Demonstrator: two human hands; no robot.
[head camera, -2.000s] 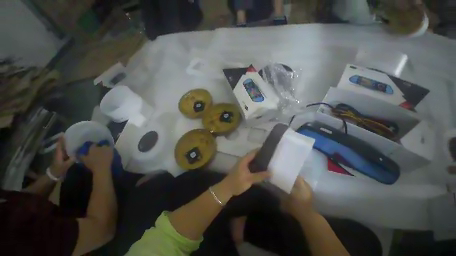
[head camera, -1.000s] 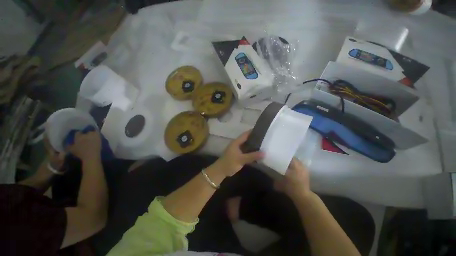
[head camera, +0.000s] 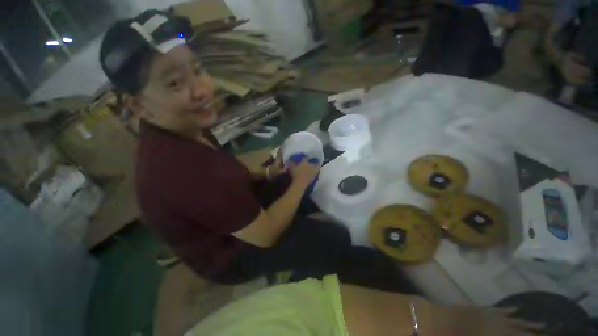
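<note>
A dark round disc (head camera: 557, 308) is at the bottom right, cut off by the picture's edge. My left hand (head camera: 515, 324) is blurred and partly cut off at the bottom edge, with its fingers against the lower left part of the disc, gripping it. The white housing behind the disc does not show. My right hand is out of the picture. Three gold discs with black centres, a near-left one (head camera: 414, 249), a back one (head camera: 426, 167) and a right one (head camera: 495, 237), lie close together on the white-covered table.
A retail box (head camera: 534, 226) stands at right. A small dark disc (head camera: 353, 185) lies on a white piece, with a white housing (head camera: 351, 131) behind it. At left, a seated person (head camera: 197, 190) holds a white tub (head camera: 303, 142) and a blue cloth (head camera: 303, 158). Cardboard piles (head camera: 242, 62) stand behind.
The view has swung left, so the neighbour shows and the glossy blue bar, cable box and my right hand have left the picture. My left hand and the dark disc now sit at the bottom right.
</note>
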